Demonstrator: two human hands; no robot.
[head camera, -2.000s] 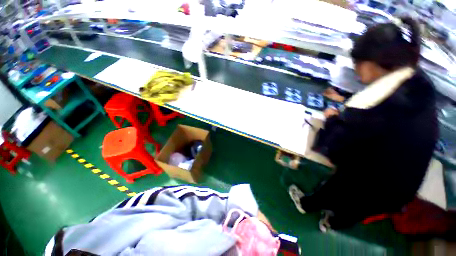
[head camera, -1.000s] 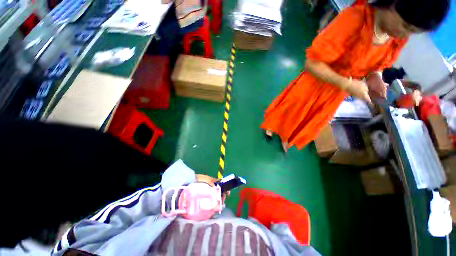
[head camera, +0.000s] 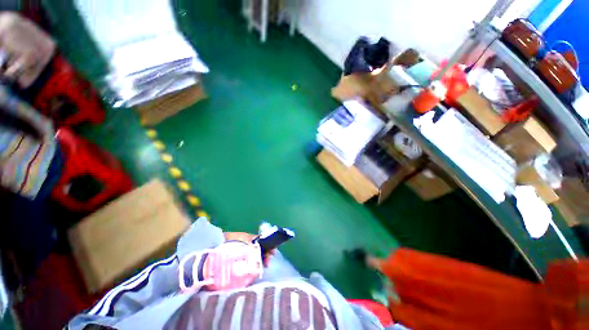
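Note:
My left hand is at the bottom centre, mostly hidden by the grey striped sleeve and a pink rounded pouch or mug. It is closed around a small dark flat item, perhaps a phone, which sticks out to the right. The pink item with pale straps lies against the hand and my grey top; how it is gripped is hidden. My right hand is not in view; only grey sleeve cloth shows at lower right.
A closed carton and red stools stand at left. Stacked white sheets sit on a carton beyond. A curved bench with boxes runs along the right, with open cartons beside it. A person's orange clothing is at lower right.
The view has swung right, from the conveyor bench to the aisle and the right-hand bench. The person in orange now shows only at lower right. The pink and dark items remain with my left hand.

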